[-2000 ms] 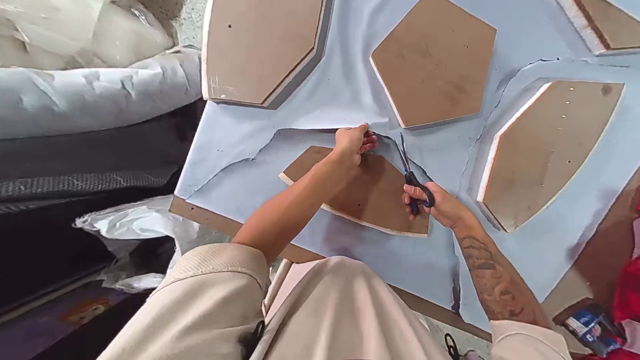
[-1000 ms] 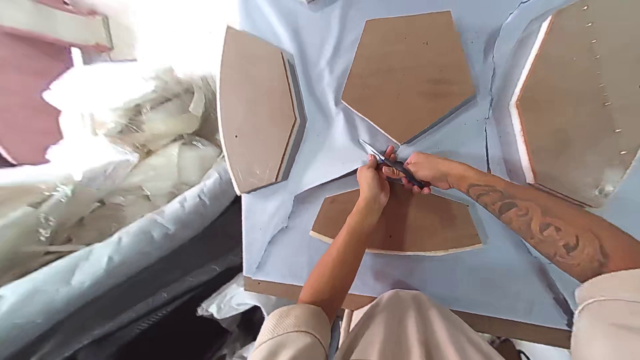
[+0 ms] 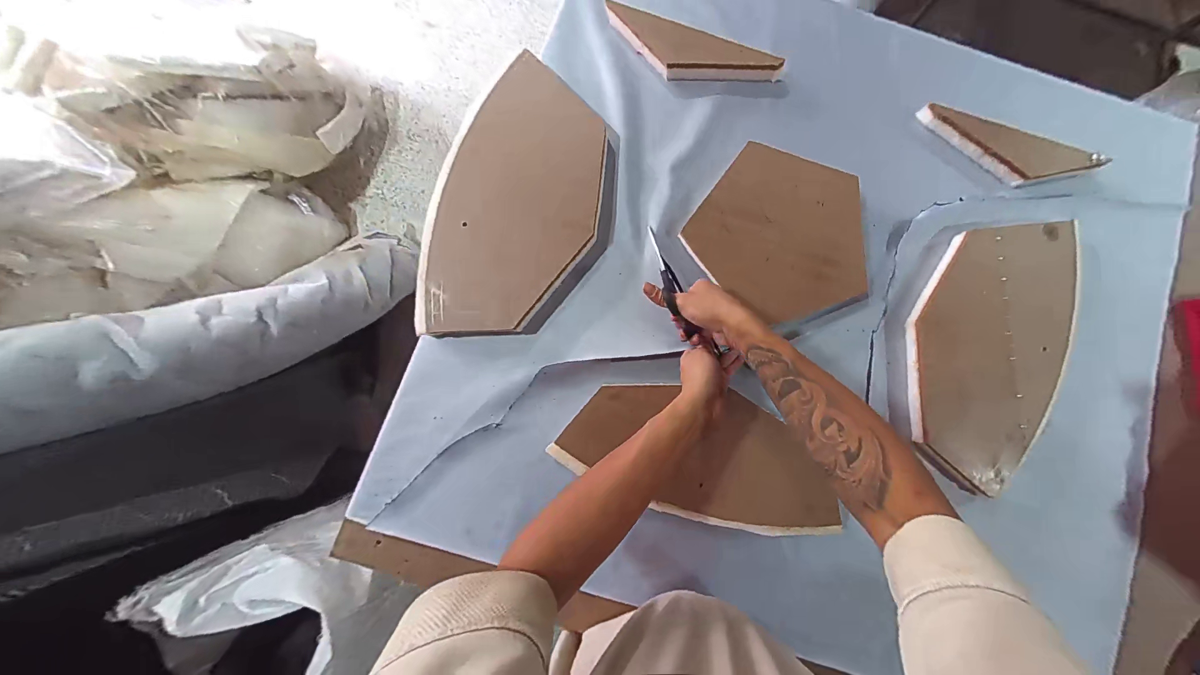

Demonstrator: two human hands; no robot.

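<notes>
My right hand point(image 3: 705, 307) holds black-handled scissors point(image 3: 669, 281), whose blades point up and away from me, beside the left corner of a pentagonal brown board point(image 3: 783, 230). Just below, my left hand point(image 3: 703, 370) is at the cut edge of the light blue fabric point(image 3: 572, 319); its fingertips are partly hidden, so its hold is unclear. A curved foam-backed board point(image 3: 750, 469) lies under my forearms. Larger foam-backed boards lie at left point(image 3: 525, 197) and right point(image 3: 1003, 347). Cut lines run through the fabric beside the lower and right boards.
Two small triangular foam-backed boards, one at the top point(image 3: 694, 45) and one at upper right point(image 3: 1012, 145), lie on the fabric. On the left stand a white fabric roll point(image 3: 206, 347) and a heap of translucent plastic sheeting point(image 3: 187, 178). A brown table edge point(image 3: 403, 555) shows near me.
The scissors have turned from pointing up and left to pointing more steeply away from me. My right hand has moved above my left one. The view has shifted to take in more of the fabric.
</notes>
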